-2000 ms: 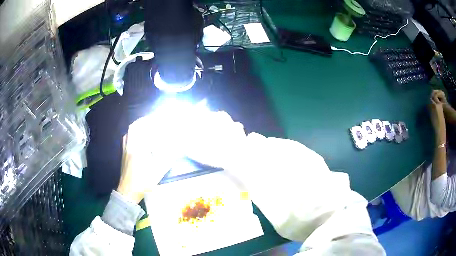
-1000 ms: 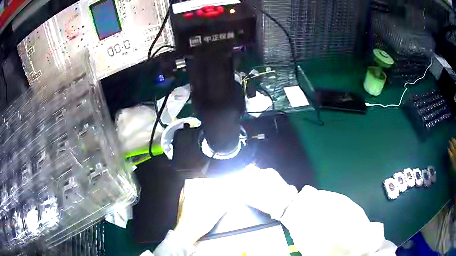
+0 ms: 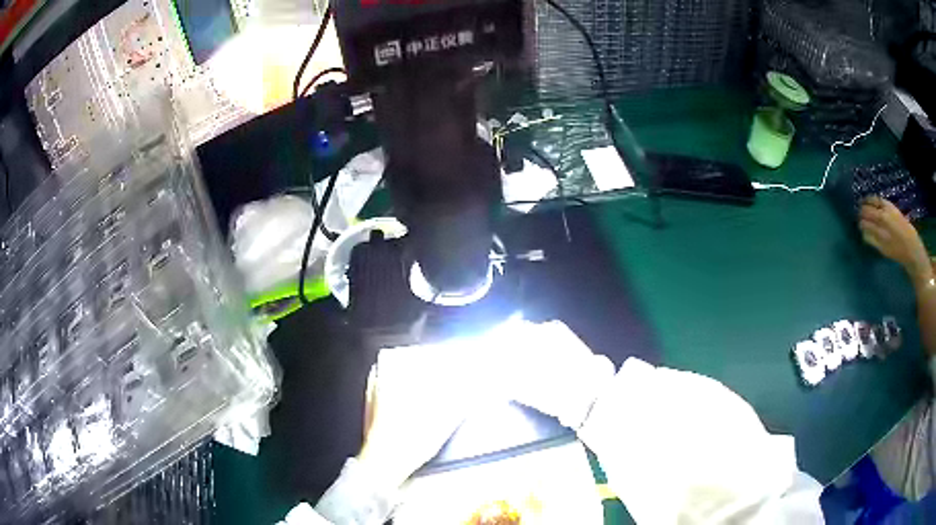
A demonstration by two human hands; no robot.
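My left hand [image 3: 411,405] and my right hand [image 3: 554,371] meet under the ring light [image 3: 452,287] of the video microscope [image 3: 436,154]. Both are washed out by the bright light, so fingers and any held piece cannot be made out. They are over the black microscope base [image 3: 318,410]. White paper [image 3: 554,492] lies below them, with part of the amber pile [image 3: 495,512] at the bottom edge of the picture.
Clear blister trays [image 3: 113,308] are stacked at left. A monitor [image 3: 113,72] is top left. A row of small modules [image 3: 844,344] lies at right on the green mat [image 3: 708,308]. Another person's hand [image 3: 891,231] is at the black pocketed tray [image 3: 885,185]. A green-lidded container [image 3: 770,138] stands upper right.
The view has shifted, bringing the amber pile partly back into the picture since one second ago. The other person's hand has reached to the black tray. My hands remain together under the light.
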